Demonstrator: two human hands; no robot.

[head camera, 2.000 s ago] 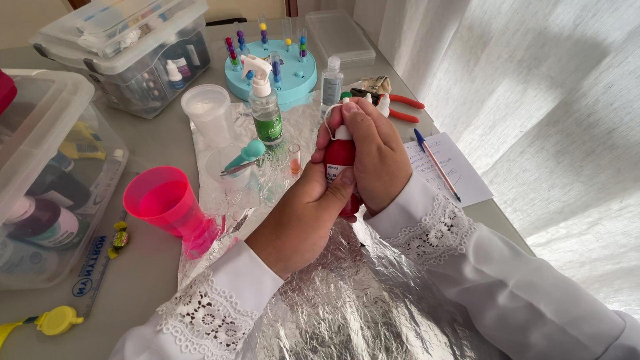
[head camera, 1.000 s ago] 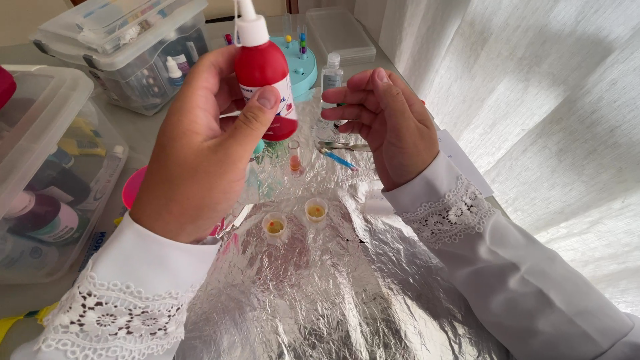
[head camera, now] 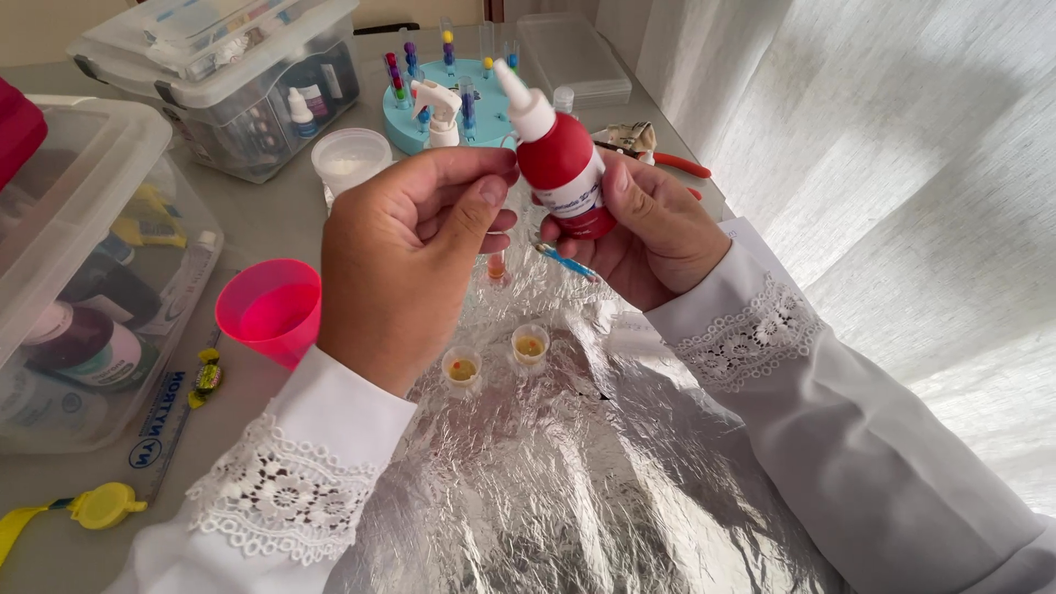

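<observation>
My right hand (head camera: 652, 223) holds a red plastic bottle (head camera: 561, 157) with a white pointed nozzle, tilted a little to the left. Close against its left side, my left hand (head camera: 412, 247) has its fingers curled, the fingertips near the bottle's neck; whether they pinch the thin loop there is unclear. Below the hands, two small clear cups (head camera: 530, 345) with yellowish contents and reddish specks stand on crumpled aluminium foil (head camera: 511, 487). Behind them are a small clear vessel with orange liquid (head camera: 496, 271) and a blue thin-handled tool (head camera: 568, 262), partly hidden by my right hand.
A pink plastic cup (head camera: 268, 309), a wrapped candy (head camera: 206, 378) and a ruler (head camera: 157, 429) lie left. Two lidded plastic bins (head camera: 239, 107) stand farther left. Behind are a turquoise round stand (head camera: 400, 115) with bead-filled tubes, a spray bottle's white head (head camera: 437, 107) and orange-handled pliers (head camera: 681, 165). A curtain hangs right.
The red bottle was between both hands, then in my left hand one second ago; now my right hand holds it. My left hand has let go of the bottle's body.
</observation>
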